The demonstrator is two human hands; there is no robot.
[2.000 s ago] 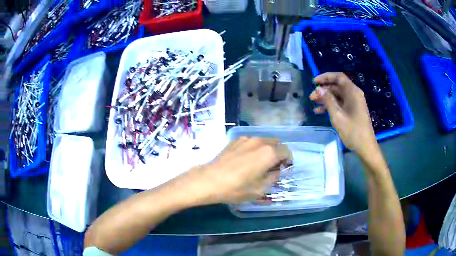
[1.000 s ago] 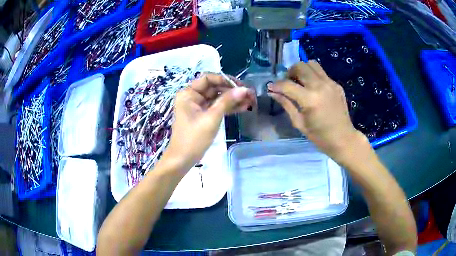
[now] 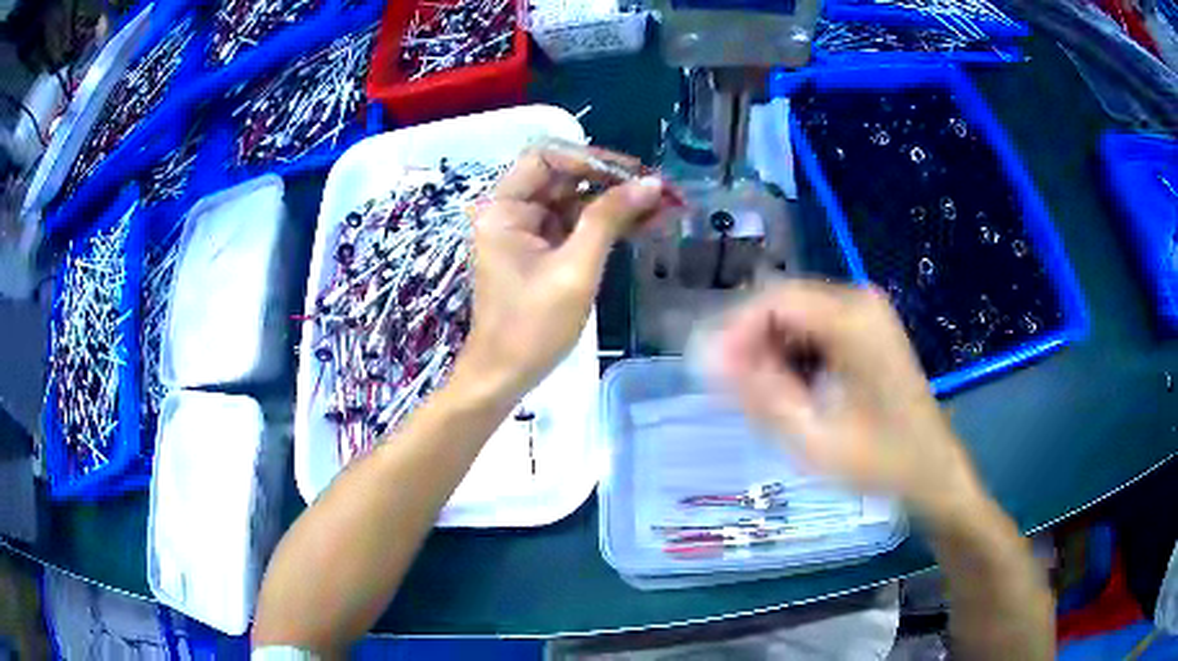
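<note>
My left hand [image 3: 549,252] is over the right part of the white tray [image 3: 562,484] and holds a thin red-and-white piece [image 3: 592,163] between thumb and fingers, its red end towards the press. A small dark ring [image 3: 722,221] sits on the metal fixture [image 3: 743,252] under the ram of the hand press [image 3: 734,39]. My right hand [image 3: 827,387] is blurred above the clear tub [image 3: 620,549], fingers curled; whether it holds anything cannot be told. Several red-and-white pieces [image 3: 736,532] lie in the tub.
The large blue tray [image 3: 1062,278] of dark rings is right of the press. Two whitish lidded tubs [image 3: 207,510] stand at the left. Blue bins [image 3: 62,471], a red bin [image 3: 446,100] and a small white box [image 3: 588,36] stand left and behind. A pale scrap [image 3: 774,145] is beside the press.
My left hand left the clear tub with a piece and is now beside the press. My right hand went to the fixture, then moved back towards me. A dark ring now shows on the fixture.
</note>
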